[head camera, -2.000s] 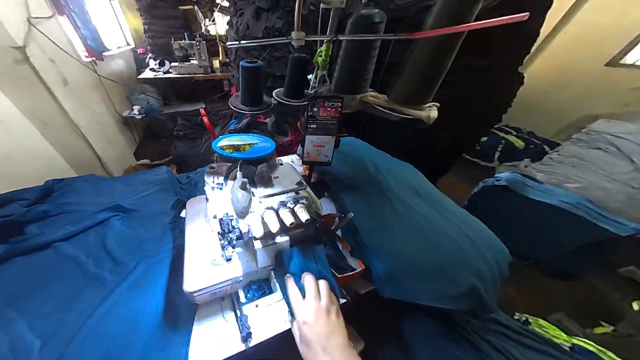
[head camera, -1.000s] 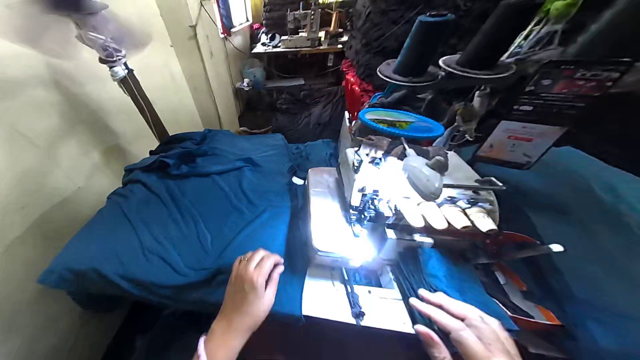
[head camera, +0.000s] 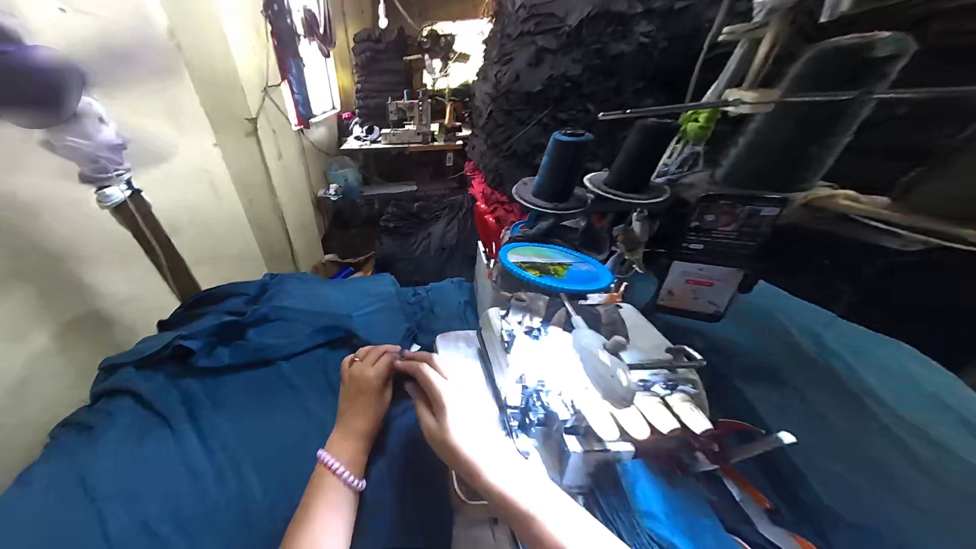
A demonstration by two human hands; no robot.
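My left hand, with a beaded bracelet at the wrist, rests on a pile of blue fabric, fingers bent over the cloth. My right hand meets it from the right, its fingertips at the same spot, beside a small white piece. Whether either hand pinches the cloth is not clear. Just right of both hands stands a white overlock sewing machine, brightly lit around its needle area. Bunched blue cloth lies at its lower right.
Behind the machine are a blue thread cone, a black thread cone and a phone. A round blue lid sits on the machine top. Another sewing machine stands on a far table. A pale wall runs along the left.
My right hand has left the cloth at the machine's front right and reached across to the left. My left hand has moved up the fabric pile, and the two hands now meet.
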